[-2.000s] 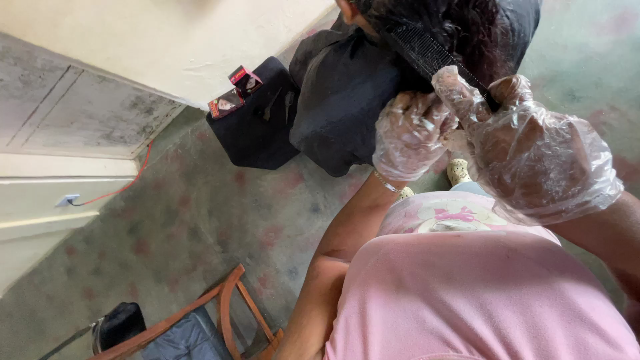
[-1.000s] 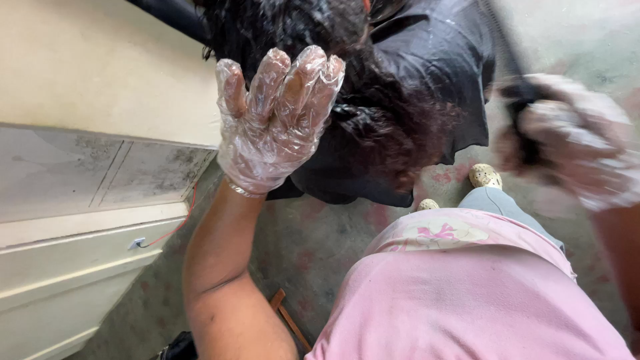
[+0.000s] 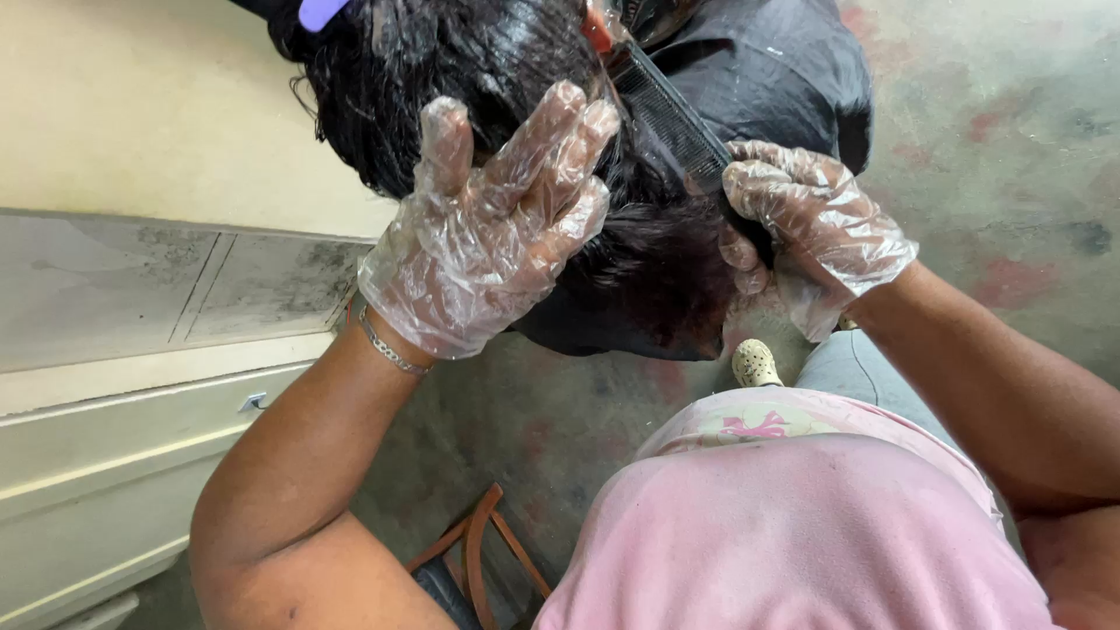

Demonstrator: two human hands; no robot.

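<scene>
My left hand point(image 3: 490, 227), in a clear plastic glove, rests against a person's wet dark hair point(image 3: 420, 79) with its fingers apart. My right hand point(image 3: 814, 219), gloved alike, grips the handle of a black comb point(image 3: 669, 114). The comb's toothed part lies slantwise by the hair, beside the person's ear, which is smeared with something reddish. Loose hair ends point(image 3: 674, 262) hang between my two hands. A purple hair clip point(image 3: 320, 12) sits at the top of the head. Black cloth point(image 3: 779, 70) covers the person's shoulders.
A cream wall or ledge point(image 3: 175, 114) stands on the left, above a panel with a small outlet point(image 3: 252, 402). Below is a wooden chair point(image 3: 479, 551) on the mottled floor point(image 3: 989, 175). A speckled clog point(image 3: 754, 363) shows beneath the black cloth.
My right hand has brought the comb from the side back to the hair. My left hand remains at the hair, its fingers now more spread. The view has come closer to the head.
</scene>
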